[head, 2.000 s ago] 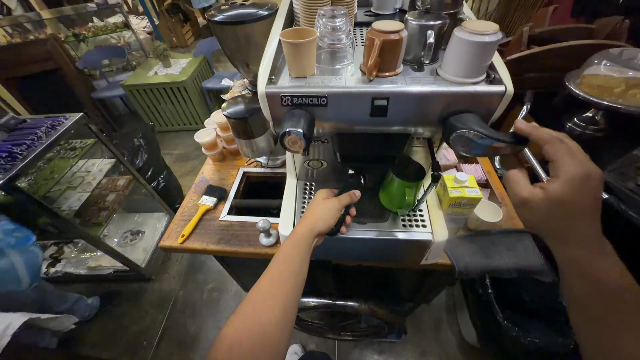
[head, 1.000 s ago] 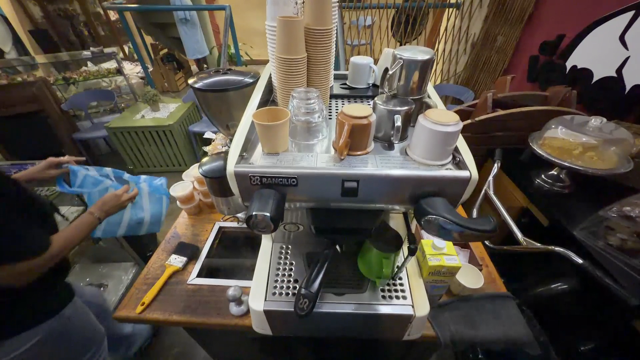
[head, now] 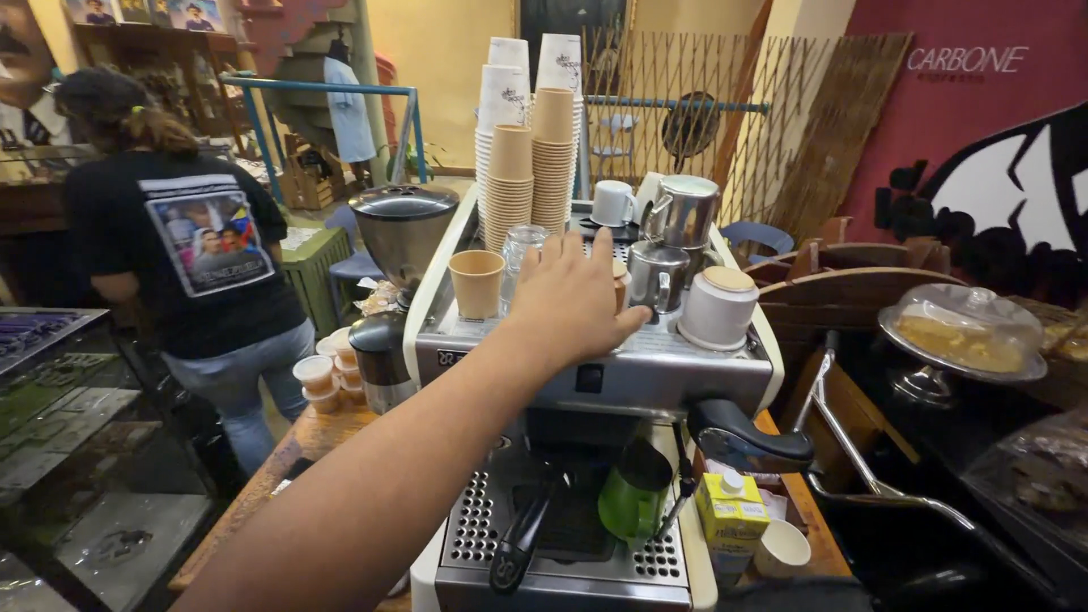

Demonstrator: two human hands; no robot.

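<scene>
My left hand (head: pixel 571 297) reaches over the top of the espresso machine (head: pixel 544 374), fingers apart, in front of the glasses (head: pixel 520 246) and a brown mug that it mostly hides. I cannot tell whether it touches them. Left of it stands a paper cup (head: pixel 477 285); to its right are a steel pitcher (head: pixel 659 276) and a white ceramic jar (head: pixel 718 310). Behind rise stacked paper cups (head: pixel 508 183) and a white mug (head: pixel 612 204). On the drip tray (head: pixel 476 540) lie a portafilter (head: pixel 523 531) and a green pitcher (head: pixel 633 497). My right hand is out of view.
A coffee grinder (head: pixel 404 229) and lidded tubs (head: pixel 319 378) stand to the left. Beyond them a person (head: pixel 187 246) faces away. Right of the machine are a yellow carton (head: pixel 731 518), a paper cup (head: pixel 780 546), a metal tube frame (head: pixel 858 467) and a domed cake stand (head: pixel 960 340).
The view has tilted up. My left hand, on the portafilter handle two seconds ago, is now over the machine's top. My right hand has left the view. The person at left has turned away.
</scene>
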